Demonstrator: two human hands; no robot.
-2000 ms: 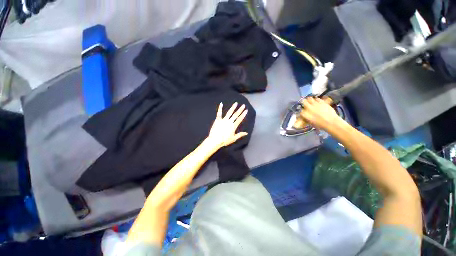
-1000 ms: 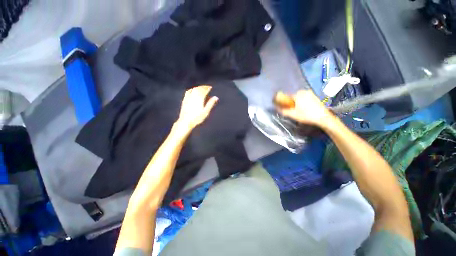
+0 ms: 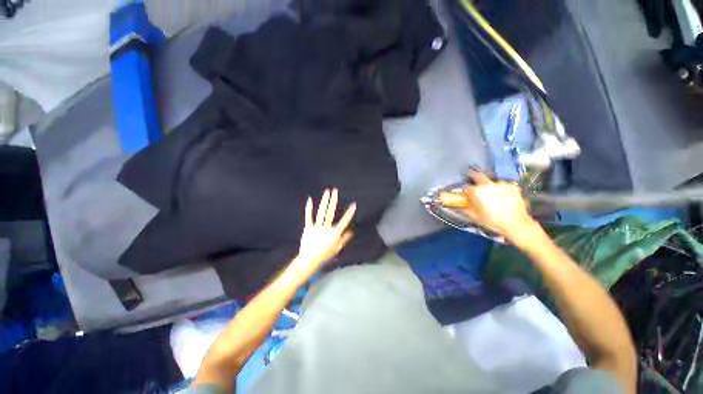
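Observation:
A black garment [image 3: 262, 169] lies spread over the grey pressing table [image 3: 77, 192], with a small pale button at its upper right. My left hand [image 3: 324, 235] rests flat on the garment's near edge, fingers apart, holding nothing. My right hand [image 3: 497, 204] is closed round the orange-brown handle [image 3: 453, 200] of the steam iron [image 3: 435, 206]. The silver iron is at the right edge of the table, beside the garment and apart from it, its tip pointing left. Part of the iron is hidden under my hand.
A blue block [image 3: 137, 92] lies at the far left and a phone [image 3: 126, 294] at the near left. A pale steam hose [image 3: 617, 202] runs right; a yellow hose [image 3: 509, 54] comes from above to a white wrapping [image 3: 553, 151]. A green sack [image 3: 601, 250] is at lower right.
My left hand has moved nearer to me on the garment and its fingers have spread. The iron in my right hand has swung from a blurred, tilted pose to one pointing left.

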